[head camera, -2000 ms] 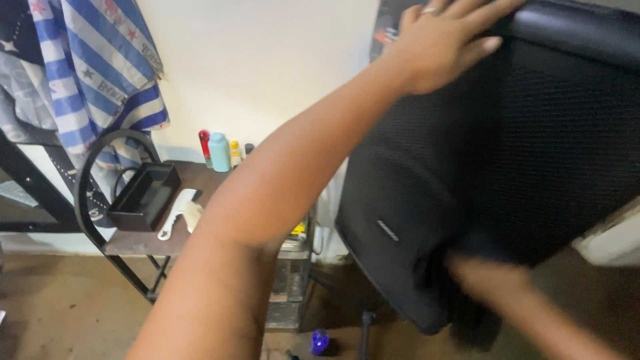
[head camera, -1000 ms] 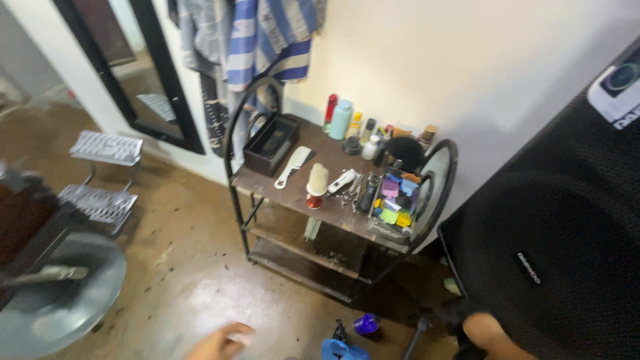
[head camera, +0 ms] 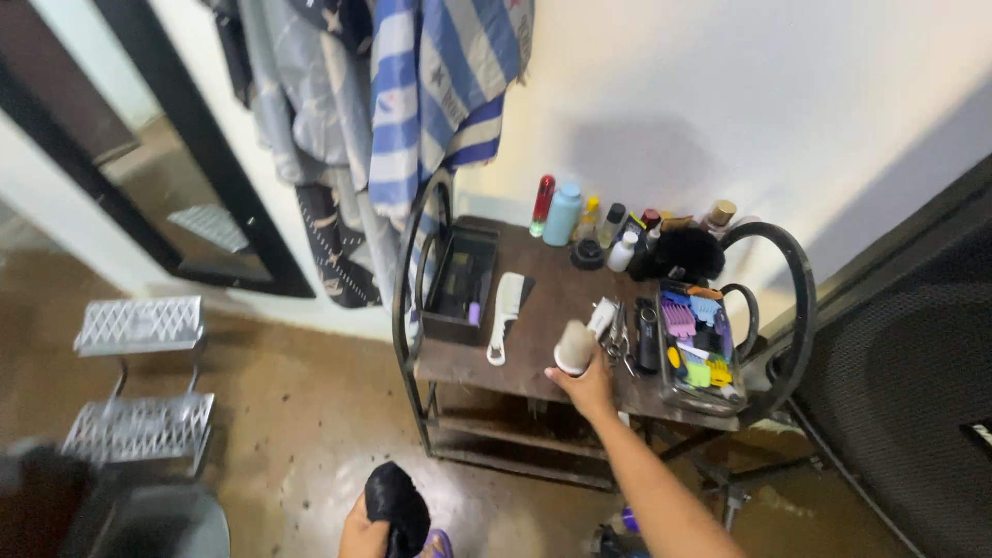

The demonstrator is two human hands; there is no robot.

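My right hand (head camera: 590, 386) grips a neck duster brush (head camera: 575, 347), bristles up, at the front edge of a dark wooden shelf top (head camera: 535, 271). Low in the view, my left hand (head camera: 364, 532) holds a bunched black cloth (head camera: 397, 504) above the floor. A white comb (head camera: 505, 316) lies left of the brush. Just right of it are a white trimmer (head camera: 602, 316), scissors (head camera: 618, 341) and a black clipper-like tool (head camera: 646, 336). A clear box (head camera: 701, 399) holds coloured clipper guards (head camera: 680, 319). A black open box (head camera: 457, 329) stands at the shelf's left end.
Several bottles (head camera: 563, 215) and a fluffy black item (head camera: 690, 252) line the shelf's back. Striped capes (head camera: 442, 93) hang on the wall beside a black-framed mirror (head camera: 225, 225). A large speaker (head camera: 899, 349) stands right; a metal chair footrest (head camera: 143, 418) is at left.
My right hand has come up to the shelf and taken hold of the brush, which stood there before. The black cloth now shows in my left hand. The view has swung left since two seconds ago.
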